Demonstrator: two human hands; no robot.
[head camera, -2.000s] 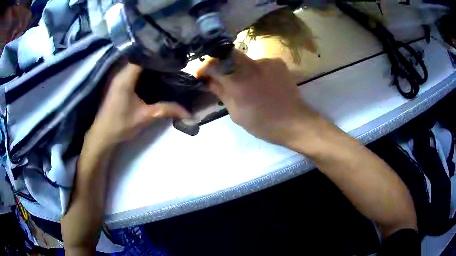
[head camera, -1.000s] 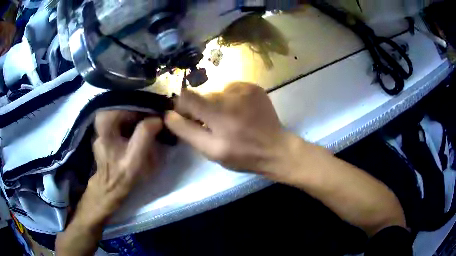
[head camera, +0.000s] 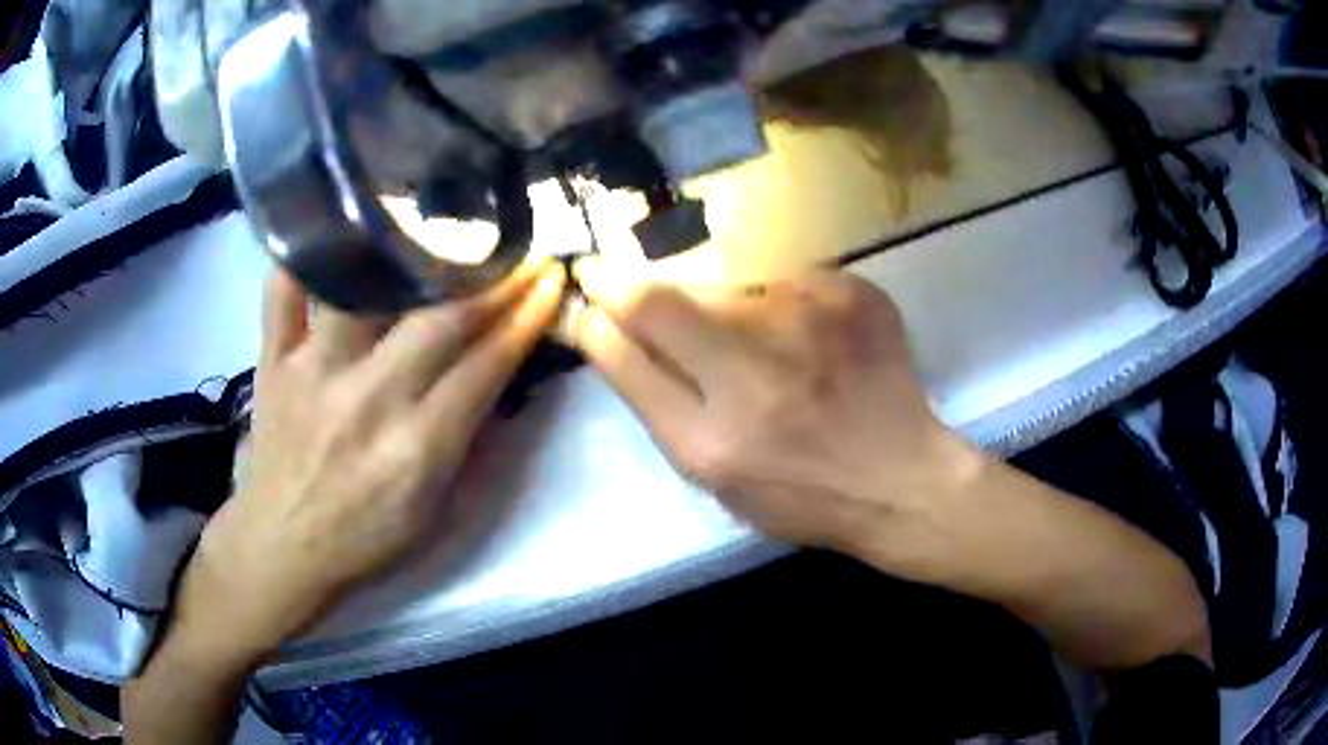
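Note:
The sewing machine head (head camera: 277, 146) stands over the brightly lit bed plate (head camera: 816, 189). My left hand (head camera: 386, 393) and my right hand (head camera: 772, 393) meet with fingertips close together just in front of the needle area. Both hold a black fabric piece (head camera: 542, 376), mostly hidden under the fingers; its dark edge shows below them. The grey-white and black garment (head camera: 117, 313) lies left of my left hand, its black-edged strip running toward the hand. The exact needle contact is lost in the glare.
Black scissors (head camera: 1187, 233) lie on the table at the right. The table's pale edge (head camera: 699, 582) curves across the front. A blue basket (head camera: 357, 713) is below the table at the lower left. Black and pale fabric (head camera: 1253, 495) hangs or lies at the right below the table.
My left hand has moved right and up to the needle area, its fingers now straighter beside my right fingertips. The fabric strip by the machine is now largely covered by my left hand.

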